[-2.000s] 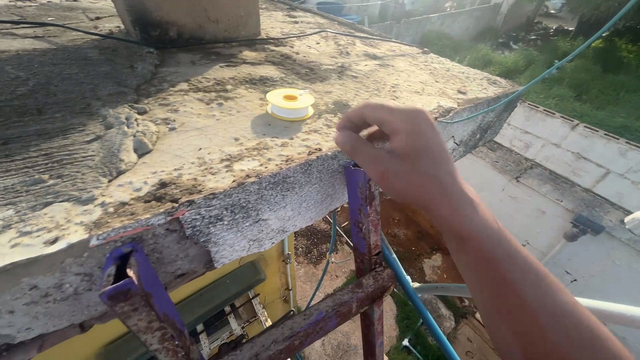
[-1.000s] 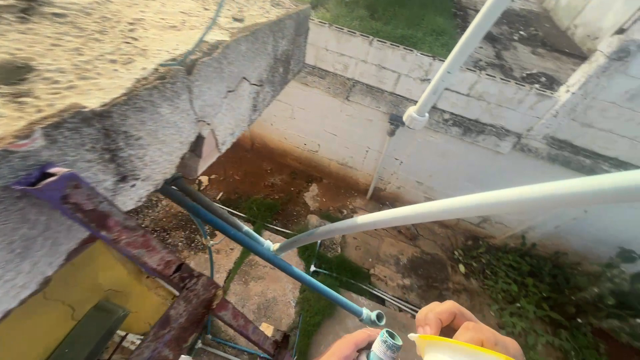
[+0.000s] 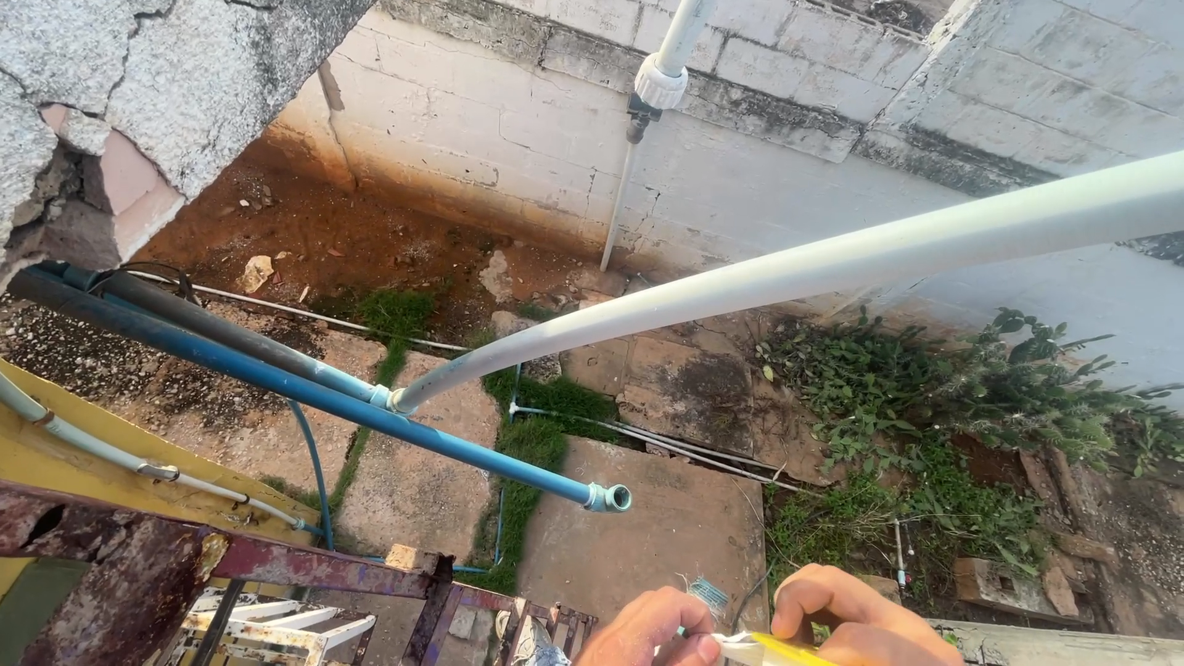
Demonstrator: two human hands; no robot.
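Observation:
At the bottom edge my left hand holds a blue-green threaded pipe fitting, mostly hidden by the fingers. Just right of it, my right hand grips the yellow spool, only partly in view. White thread seal tape lies between the fingertips of the left hand and the spool. Beyond the hands, a blue pipe ends in an open elbow. A long whitish pipe joins a dark pipe beside the blue one at a fitting.
A rusty purple metal ladder stands at lower left, by a yellow wall. The cracked concrete roof edge juts in at upper left. Far below are paving slabs, cactus plants and a white block wall.
Two seconds ago the spool stood on the roof, with a hand by the ladder top; now it is in my right hand. The fitting came into view one second ago. The view has swung right and down.

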